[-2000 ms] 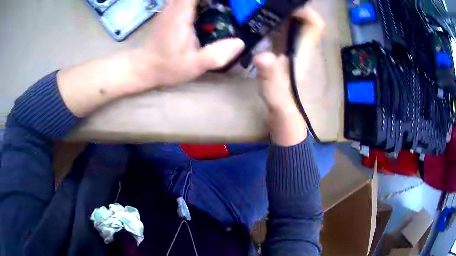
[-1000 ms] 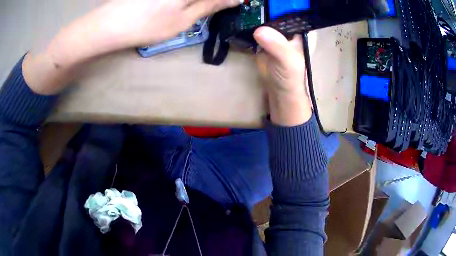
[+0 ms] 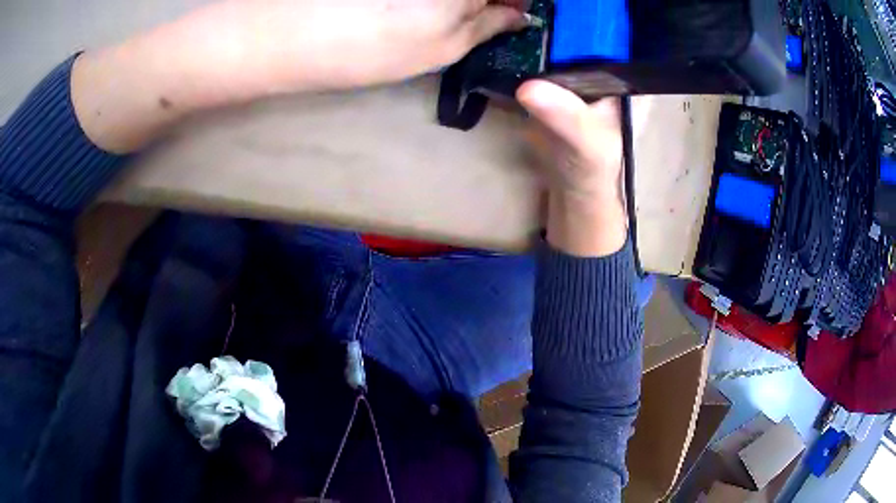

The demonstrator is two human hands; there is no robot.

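Observation:
A black device housing (image 3: 688,44) is held tilted above the bench at the top edge, open side showing. Its bright blue battery pack (image 3: 589,29) sits beside the green circuit board (image 3: 516,54). A black wrist strap (image 3: 460,103) hangs in a loop from the board end. My right hand (image 3: 580,133) grips the housing from the near side, thumb on its edge by the board; its other fingers are hidden. My left hand (image 3: 462,29) has its fingertips at the board; the top edge cuts it off, so what they hold is unclear.
A black cord (image 3: 630,187) runs down beside my right hand to the tan bench surface's (image 3: 324,157) front edge. Stacked black units (image 3: 742,211) stand at the right. Open cardboard boxes (image 3: 663,422) and red material (image 3: 756,329) are below right.
The housing has moved right and turned to show more of its side and battery. My left hand has moved right with it. The grey plate seen earlier at the bench's top is now out of view.

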